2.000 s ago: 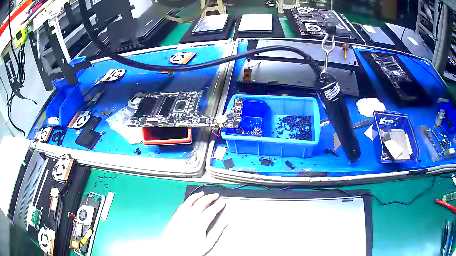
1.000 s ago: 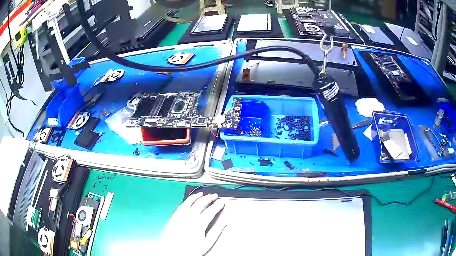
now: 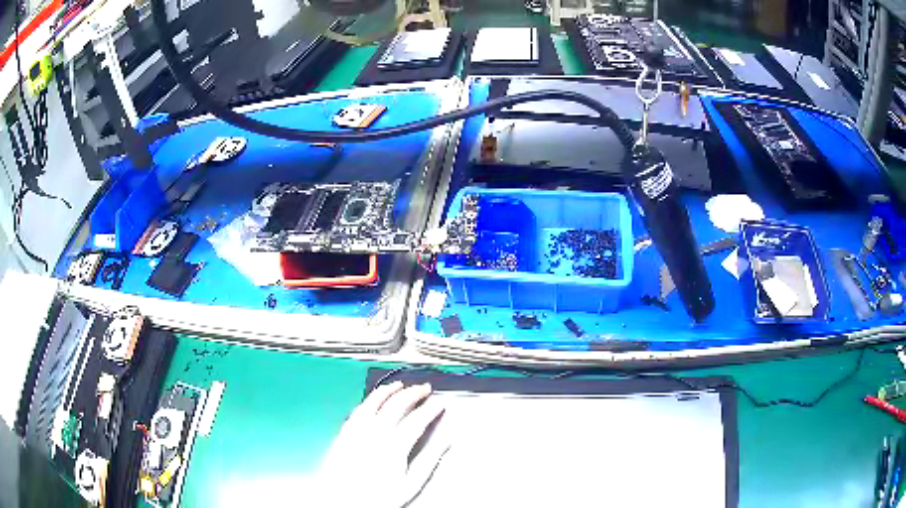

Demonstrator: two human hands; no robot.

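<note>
A large white panel [image 3: 586, 446] with a dark border lies on the green mat at the bottom centre, cut off by the lower edge. My left hand [image 3: 392, 442] rests on its left edge, fingers slightly bent and pointing away from me. It is overexposed, and whether it grips the panel's edge cannot be told. My right hand is not in view.
A black cylindrical tool [image 3: 673, 233] hangs from a metal hook above the raised blue trays. Behind the panel are a blue screw bin [image 3: 536, 288], a circuit board [image 3: 338, 218] across a red tray [image 3: 331, 281], and a small parts basket [image 3: 785, 273]. Opened laptop chassis [image 3: 104, 397] lies left.
</note>
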